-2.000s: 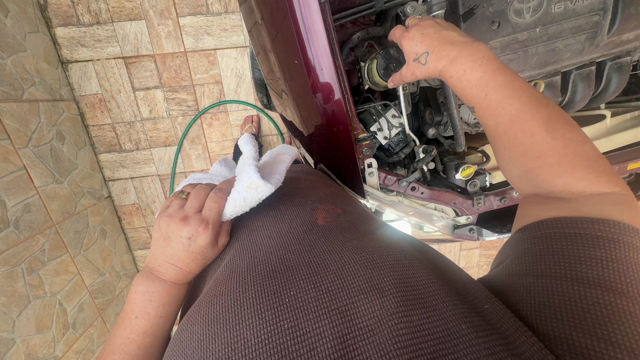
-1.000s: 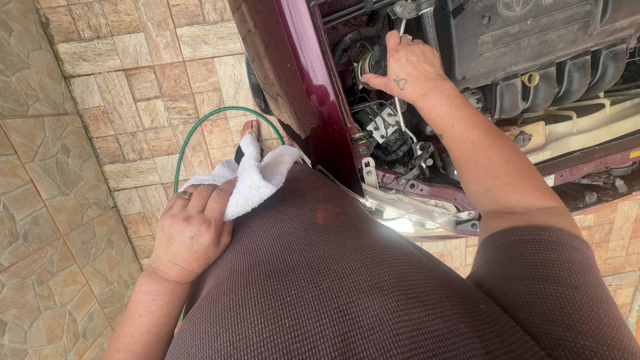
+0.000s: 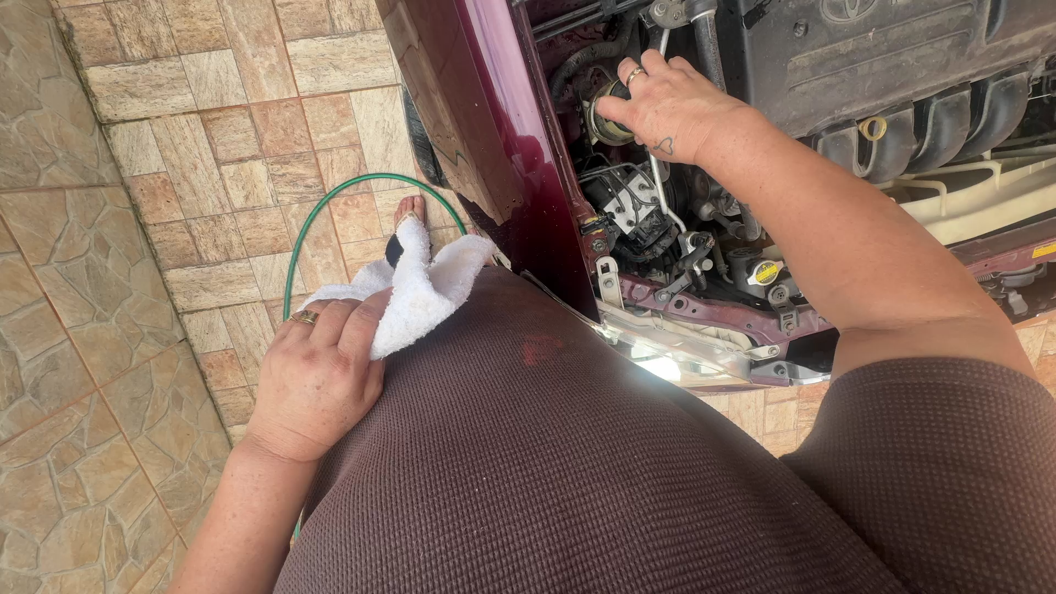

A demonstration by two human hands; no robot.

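My left hand (image 3: 326, 371), at the left of the head view, is closed on a white terry cloth (image 3: 429, 289), which rests against my brown textured clothing (image 3: 528, 445). My right hand (image 3: 660, 103) reaches into the engine bay of a maroon car. Its fingers are around a round cap or reservoir top (image 3: 606, 115) beside the fender; the palm hides part of it. A thin metal pipe (image 3: 660, 186) passes under that hand. Below it sits a metal valve block (image 3: 634, 202) with several lines.
The maroon fender (image 3: 528, 140) borders the bay on the left. A black Toyota engine cover (image 3: 874, 49) lies at the right, with a radiator cap (image 3: 766, 273) nearer the headlight (image 3: 660, 355). A green hose (image 3: 330, 194) loops over the tiled floor (image 3: 247, 165) by my foot (image 3: 410, 210).
Two seconds ago my right hand was over the dark top of the round part; its fingers have since shifted, showing more of the part's rim. My left hand stays on the cloth.
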